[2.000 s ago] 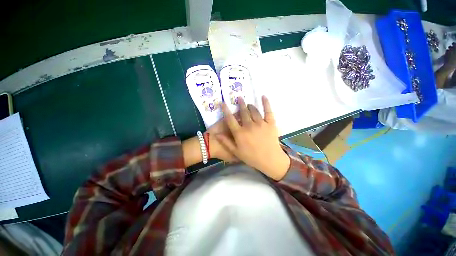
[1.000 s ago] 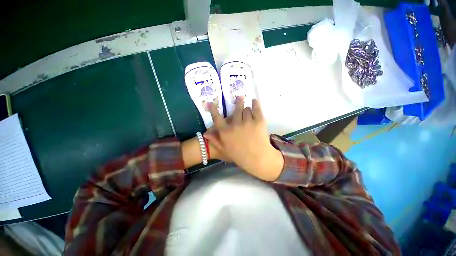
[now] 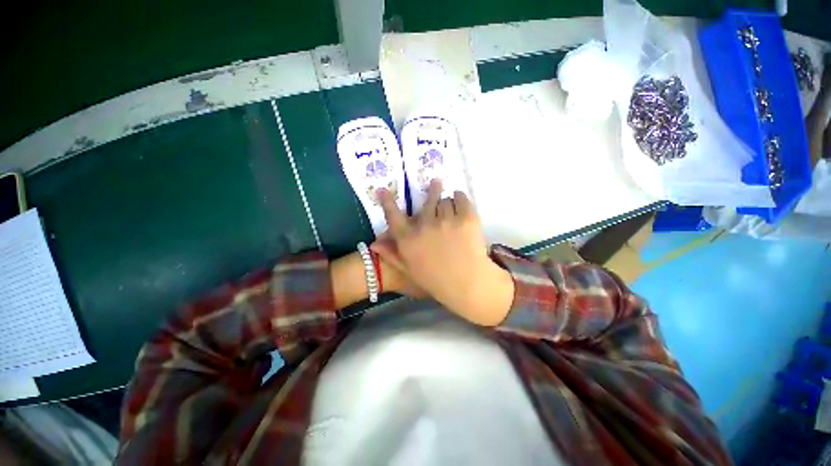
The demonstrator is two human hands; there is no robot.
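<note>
Two white handheld units lie side by side on the bench, wide ends away from me: the left unit (image 3: 372,150) and the right unit (image 3: 430,141). Each has a small dark display and purple-grey marks. My right hand (image 3: 446,255) lies over their narrow ends, with one fingertip on the left unit's keypad and another on the right unit's. Its other fingers are bent. My left hand (image 3: 394,275) is mostly hidden under my right hand; only the part by the beaded bracelet shows, so its fingers and any hold cannot be seen.
A heap of shiny metal parts (image 3: 661,118) lies on a clear plastic bag (image 3: 720,168) at right, beside a white wad (image 3: 586,80) and a blue bin (image 3: 791,136). Lined paper (image 3: 36,300) lies at left. A metal post (image 3: 362,36) stands behind the units.
My right hand has moved from spread fingers over the right unit to one fingertip on each unit. Since one second ago, its other fingers have drawn in slightly. The units stay in place.
</note>
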